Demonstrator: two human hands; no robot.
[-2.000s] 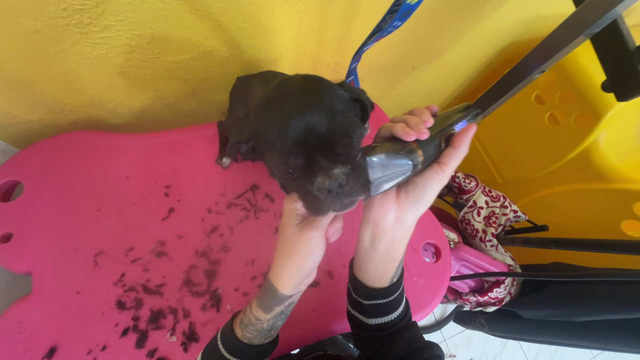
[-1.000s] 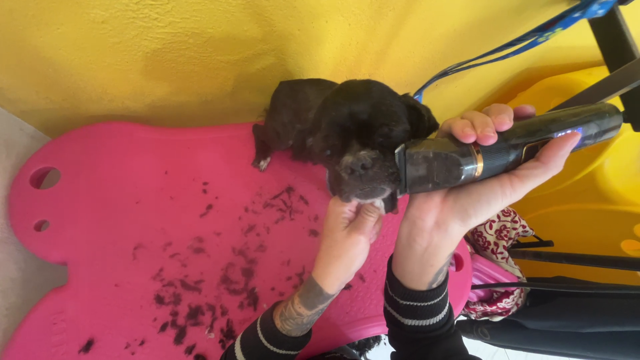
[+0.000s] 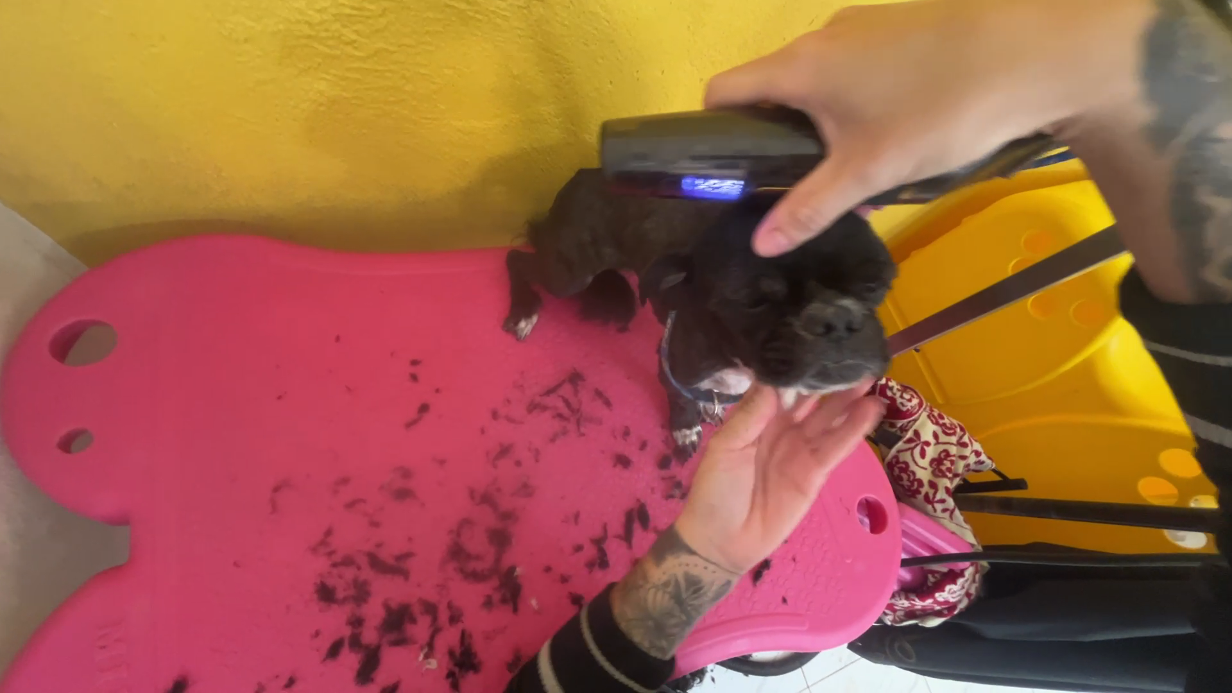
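Note:
A small black dog (image 3: 770, 298) with white on its chest and paws stands on a pink bone-shaped grooming table (image 3: 241, 385), its face toward me. My left hand (image 3: 770, 472) cups the dog's chin from below, palm up, the fingers spread under the jaw. In my right hand (image 3: 914, 106) is a black cordless hair clipper (image 3: 712, 154), held sideways above the dog's head, its lit display facing me. The clipper's blade end is hidden or blurred at the right. Tufts of cut black hair (image 3: 395, 616) lie scattered over the table.
A yellow wall (image 3: 289, 115) runs behind the table. At the right are a yellow plastic tub (image 3: 1078, 385), a metal bar (image 3: 1011, 289), a red-and-cream patterned cloth (image 3: 929, 452) and black fabric (image 3: 1059, 616).
My right hand has raised the clipper from beside the dog's muzzle to above its head and turned it over. My left hand, previously at the chin with fingers bent, now lies more open beneath it.

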